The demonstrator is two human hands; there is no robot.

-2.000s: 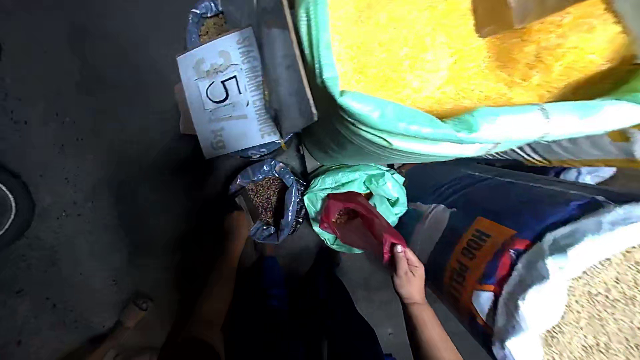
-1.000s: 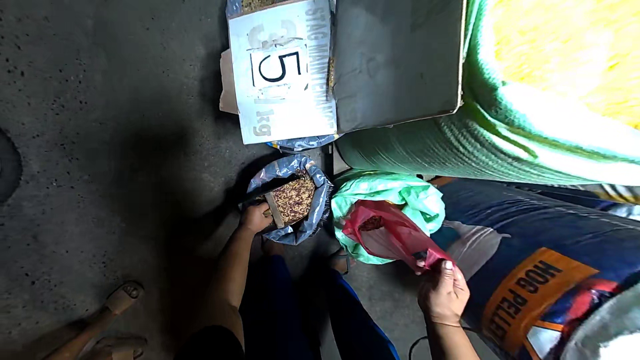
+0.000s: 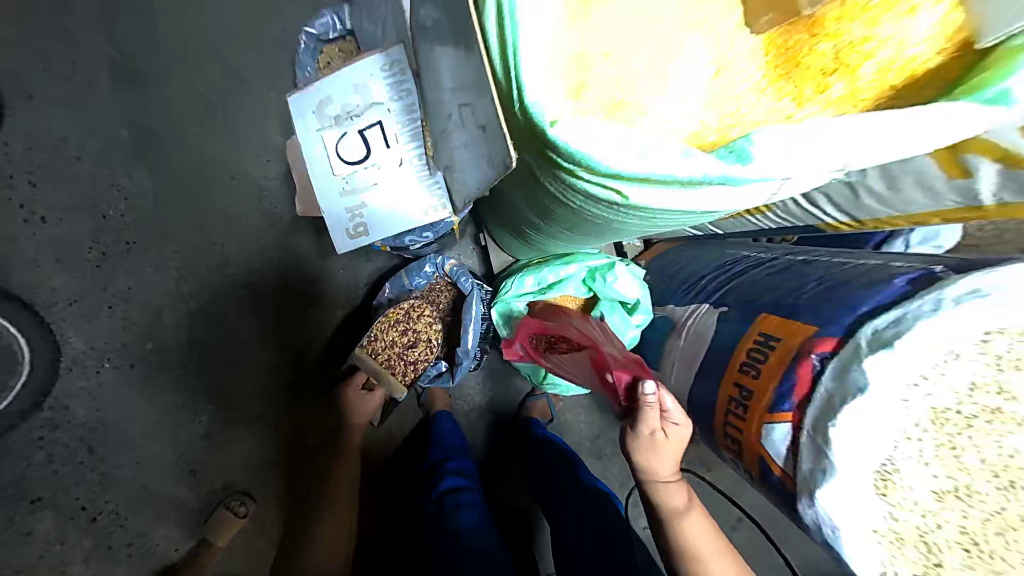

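My left hand (image 3: 360,400) grips a scoop (image 3: 382,376) heaped with mixed brown and reddish grain (image 3: 404,340). The scoop is at the left side of an open blue-grey plastic sack (image 3: 472,316) that holds similar grain. My right hand (image 3: 656,432) pinches one end of a red plastic bag (image 3: 592,344) between thumb and fingers. Some dark reddish grain shows in the red bag, which lies across the mouth of a light green sack (image 3: 624,280) with yellowish grain inside.
A cardboard sign (image 3: 372,152) marked 5 and kg stands above the grain sack. Large sacks of yellow grain (image 3: 848,72) and hog pellets (image 3: 748,384) stand at the right. A person's sandaled foot (image 3: 228,516) and a wheel (image 3: 24,360) are at the left; a cable (image 3: 736,508) lies at lower right.
My left hand and the loaded scoop have moved left and toward my body, partly out of the blue-grey sack. My right hand has kept hold of the red bag. The view has shifted.
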